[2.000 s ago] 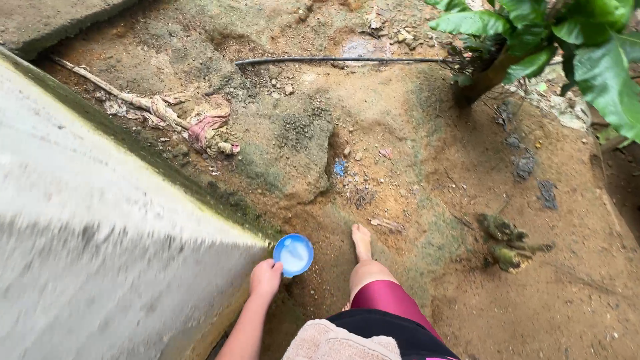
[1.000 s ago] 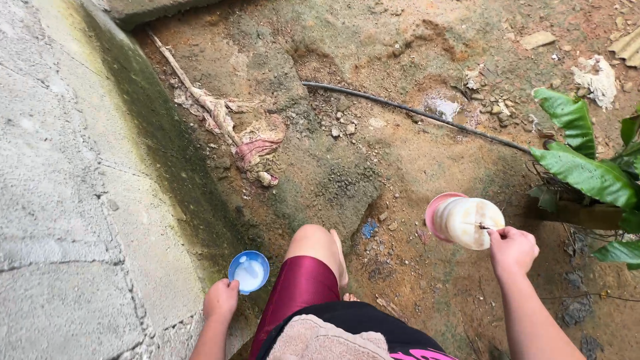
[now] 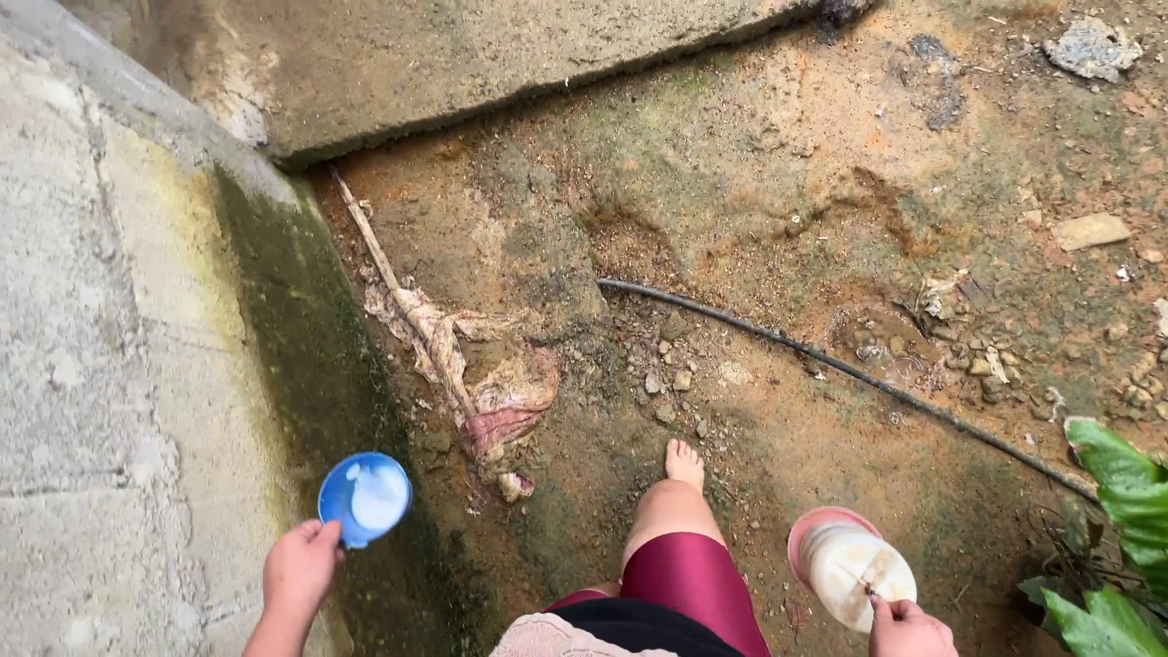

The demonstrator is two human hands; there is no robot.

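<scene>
My left hand [image 3: 306, 568] pinches the rim of a small round blue bowl [image 3: 345, 497] with something white in it, held beside the stained wall at lower left. At lower right, my right hand [image 3: 908, 630] grips a small piece at the middle of a round, off-white container [image 3: 862, 579] with brown stains. A pink rim [image 3: 808, 538] shows beyond that container's far side. What the container holds is hidden. Between my hands, my bare foot [image 3: 684, 464] is on the dirt.
A rough concrete wall [image 3: 64, 392] runs along the left, and a concrete slab [image 3: 438, 64] crosses the top. Dirty cloth [image 3: 443, 351] lies tangled on a stick. A dark hose [image 3: 785, 339] crosses the ground among stones. Green leaves [image 3: 1127, 502] reach in at right.
The right hand and the off-white container, out of view two seconds ago, are now in view. The blue bowl stays in my left hand. The view has shifted forward, showing more of the slab.
</scene>
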